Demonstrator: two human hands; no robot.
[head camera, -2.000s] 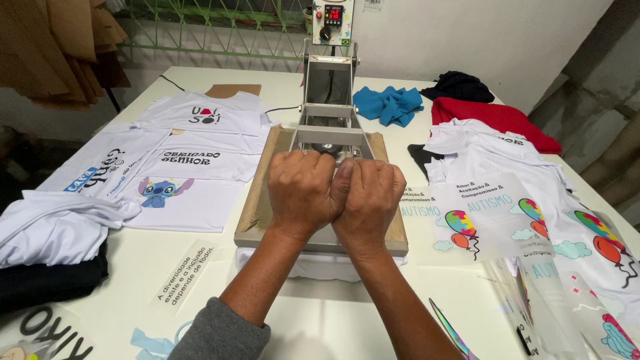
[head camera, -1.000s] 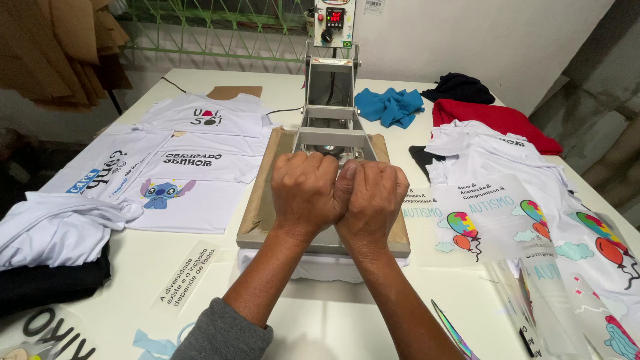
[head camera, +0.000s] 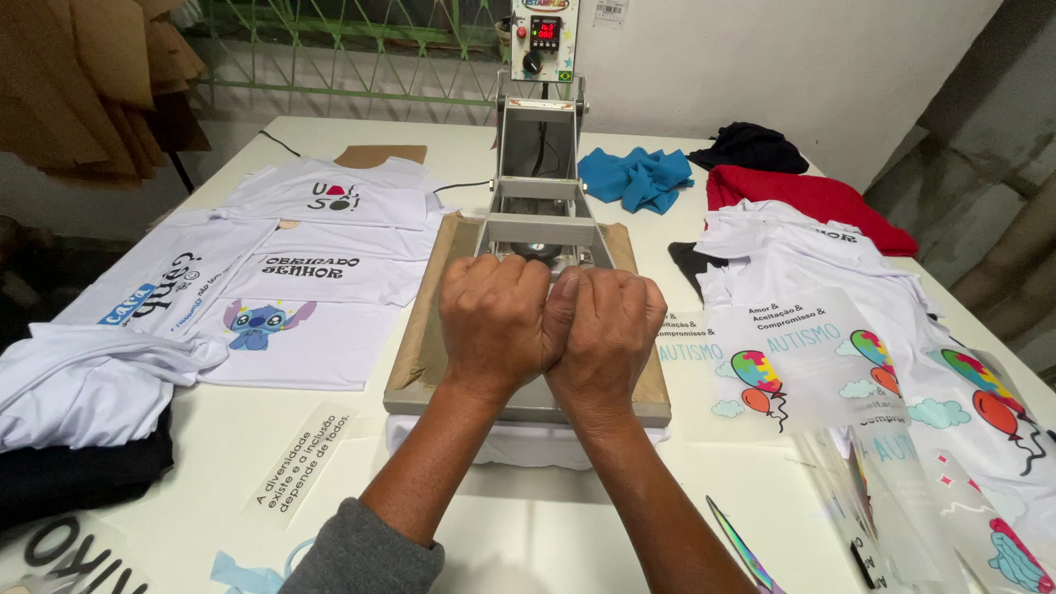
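Note:
A heat press (head camera: 528, 408) stands on the white table with its upper plate down; brown paper covers the plate's sides. White fabric (head camera: 520, 445) sticks out under its front edge. My left hand (head camera: 502, 322) and my right hand (head camera: 606, 334) are closed side by side, touching, over the front of the press. Both grip the press handle, which the fingers almost wholly hide. Behind them rises the grey metal linkage (head camera: 540, 186), topped by a control box (head camera: 544, 41) with a lit red display.
Printed white shirts (head camera: 301, 342) lie left. Transfer films (head camera: 792, 363) lie right over more white shirts (head camera: 932, 313). Scissors (head camera: 738, 544) are at the front right. Blue cloth (head camera: 639, 177), red cloth (head camera: 808, 206) and black cloth (head camera: 751, 148) lie at the back. A lettered strip (head camera: 301, 466) is front left.

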